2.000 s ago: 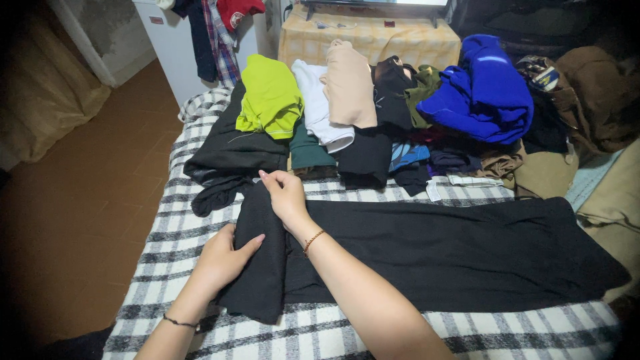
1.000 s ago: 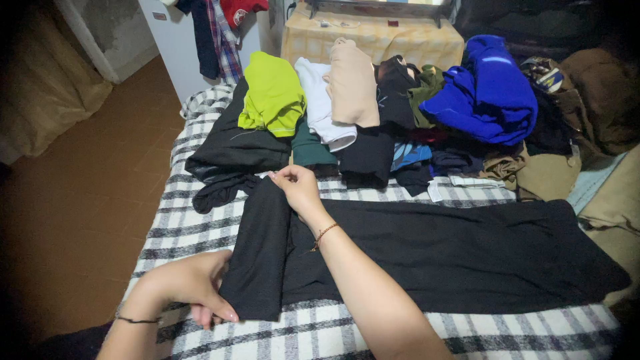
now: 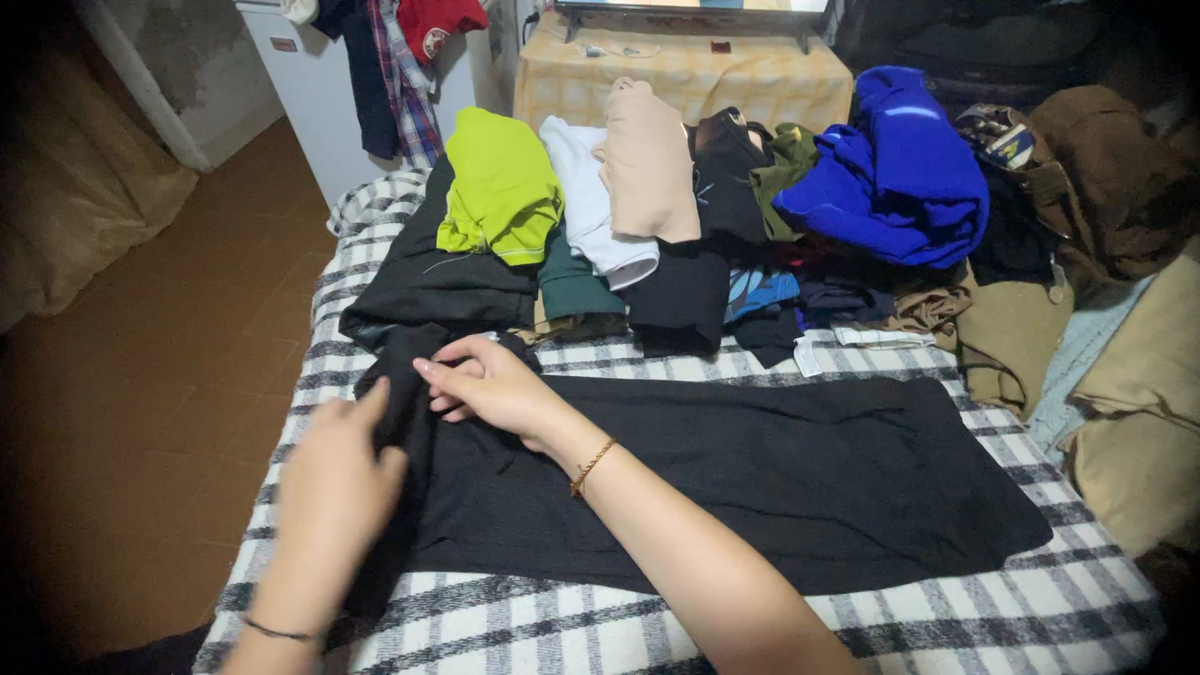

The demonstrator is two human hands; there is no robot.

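Observation:
A black cloth garment (image 3: 731,478) lies lengthwise on the black-and-white checked blanket (image 3: 525,623), its left end bunched and partly folded over. My right hand (image 3: 487,389) pinches the garment's upper left part between thumb and fingers. My left hand (image 3: 347,469) is blurred over the left edge of the bunched cloth, fingers pointing up; whether it grips the fabric cannot be told. Just beyond the hands lies a dark folded garment (image 3: 450,291).
Behind stand piles of clothes: a lime green garment (image 3: 497,187), a white one (image 3: 600,206), a beige one (image 3: 652,169) and a royal blue one (image 3: 891,178). A brown tiled floor (image 3: 216,375) lies left of the blanket. Khaki cloth (image 3: 1139,403) is at the right.
My left hand has moved up from the garment's lower left corner. The left end, flat before, is now bunched. My right hand stays near the upper left part.

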